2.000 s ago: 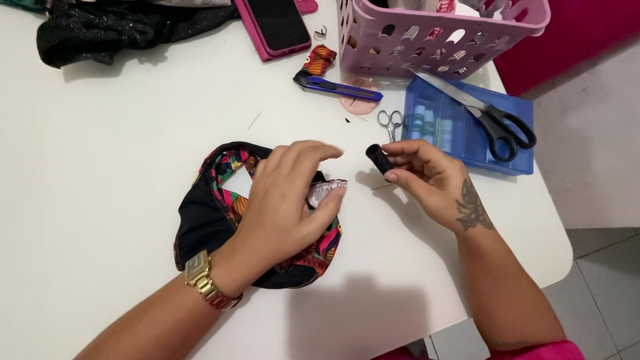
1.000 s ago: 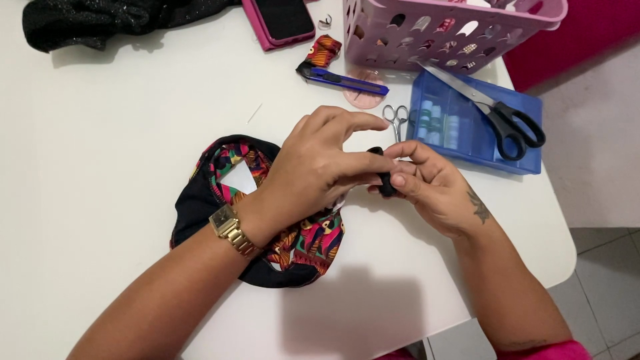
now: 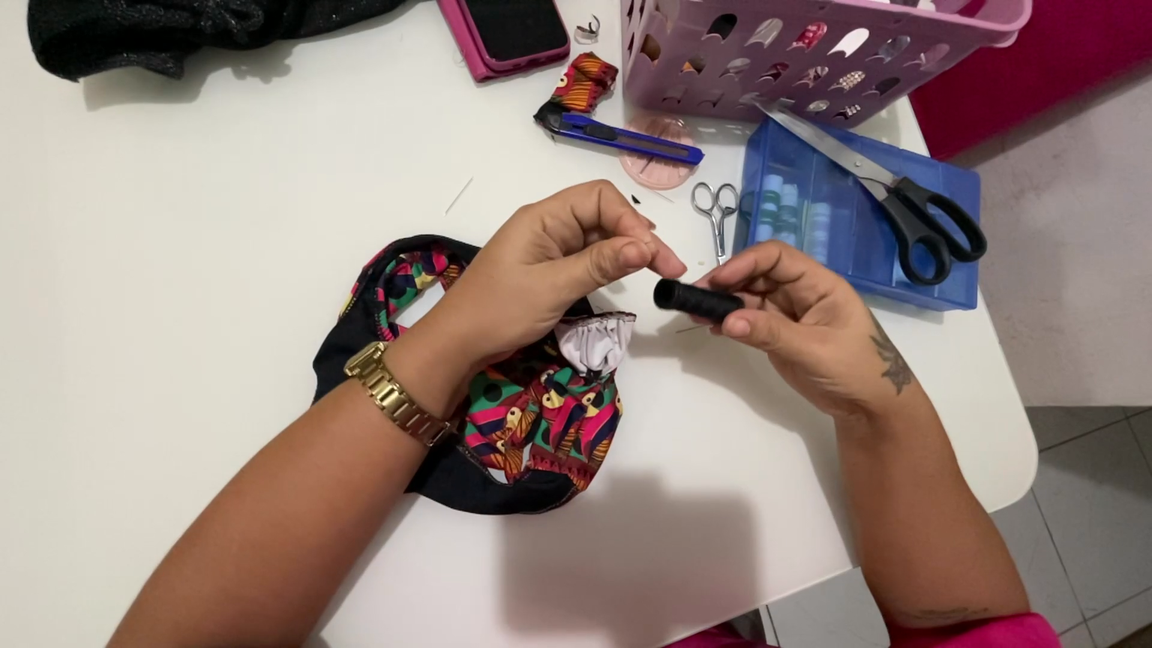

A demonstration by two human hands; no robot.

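My right hand (image 3: pixel 792 324) holds a spool of black thread (image 3: pixel 697 301) between thumb and fingers; a thin needle-like piece (image 3: pixel 688 329) shows just below it. My left hand (image 3: pixel 576 261) is beside the spool's open end, thumb and index finger close together; whether they pinch a thread cannot be made out. Under my left hand and wrist lies a round black fabric piece with a colourful patterned lining (image 3: pixel 513 405), partly hidden, with a gathered whitish fabric part (image 3: pixel 597 342) at its upper right.
Small metal scissors (image 3: pixel 715 211) lie beside a blue plastic box (image 3: pixel 945 198), with large black-handled scissors (image 3: pixel 900 202) on top. Behind are a blue utility knife (image 3: pixel 630 139), a pink pin disc (image 3: pixel 661 166), a patterned scrap (image 3: pixel 585 83), a phone (image 3: pixel 517 31), a purple basket (image 3: pixel 828 54) and dark fabric (image 3: pixel 180 31).
My left hand has come right to the spool, overlapped it, then drawn back slightly left. The spool stays in my right hand and now lies more level.
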